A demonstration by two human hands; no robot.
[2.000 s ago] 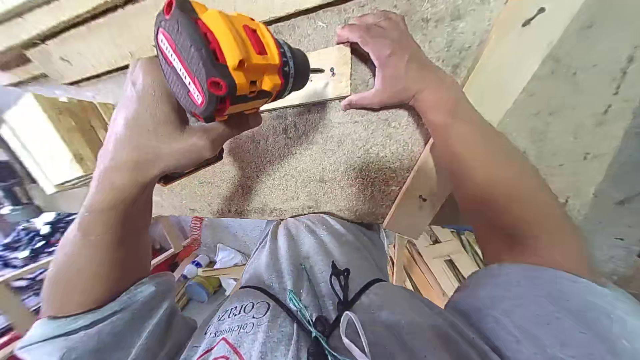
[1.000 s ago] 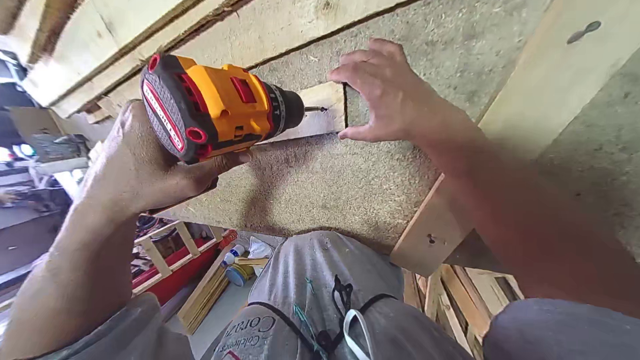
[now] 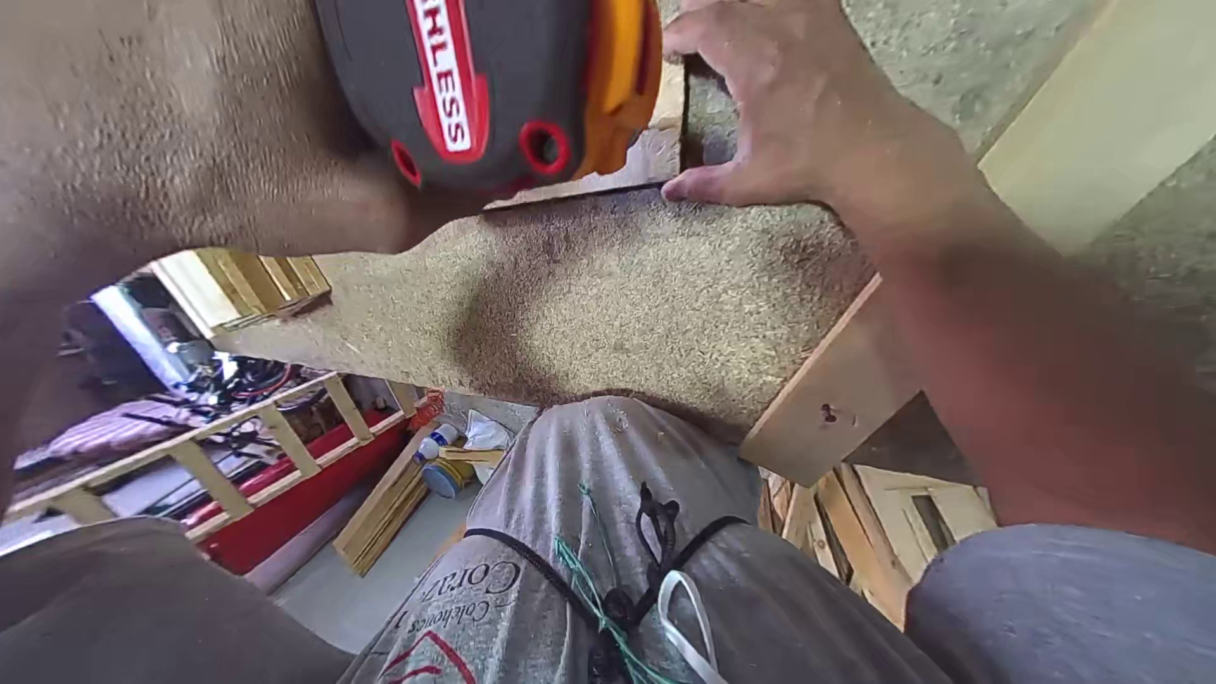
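Note:
My left hand (image 3: 323, 180) is closed around a yellow and black cordless drill (image 3: 494, 85), whose rear end faces me at the top of the view; its chuck and bit are hidden. Under and beyond the drill a short, flat wooden board (image 3: 651, 157) lies on the chipboard surface (image 3: 617, 294). My right hand (image 3: 798, 104) rests at the board's right end, thumb at its near corner and fingers partly cut off by the top edge of the view.
A wooden plank with a knot (image 3: 841, 394) crosses the surface at the right. Wood offcuts (image 3: 855, 532) lie below it. At left are stacked wood pieces (image 3: 252, 285), a slatted wooden frame (image 3: 209, 480) and bundled strips (image 3: 385, 508) on the floor.
The view has come closer to the drill, and the drill now hides its chuck and bit, which showed against the board earlier. My right hand stays at the board's end.

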